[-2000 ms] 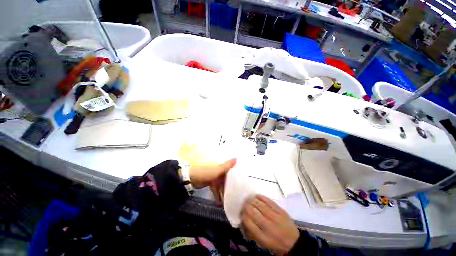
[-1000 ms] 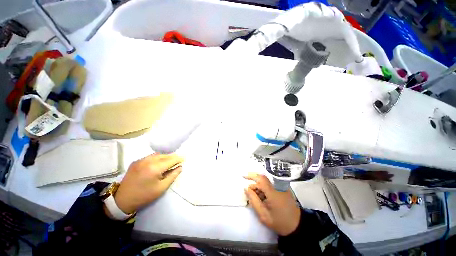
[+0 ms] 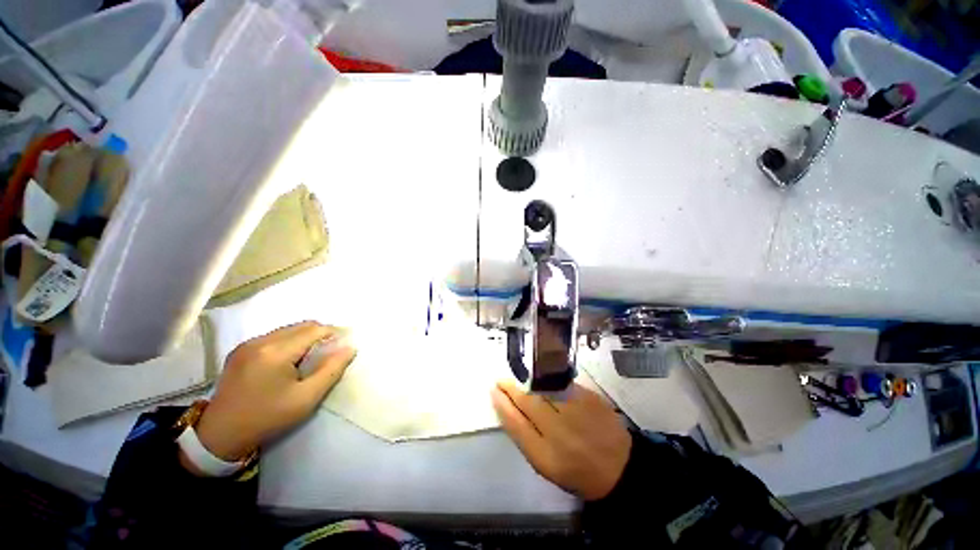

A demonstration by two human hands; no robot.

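A cream fabric panel lies flat on the white table in front of the sewing machine, its angled edge towards me. My left hand rests on the panel's left side, fingers bent, thumb side towards the panel. My right hand lies at its right side, its fingertips partly hidden by the shiny take-up lever guard. The needle and presser foot are hidden below the machine head. The panel's far part is washed out by the lamp's light.
The white work lamp hangs over the left side, partly covering khaki pieces and a pale stack. A labelled bundle is far left. More pale pieces and small bobbins lie right. White troughs line the back.
The view has moved closer to the machine head, and the lamp now shows large at left. The panel went from being held up in both hands to lying flat under them.
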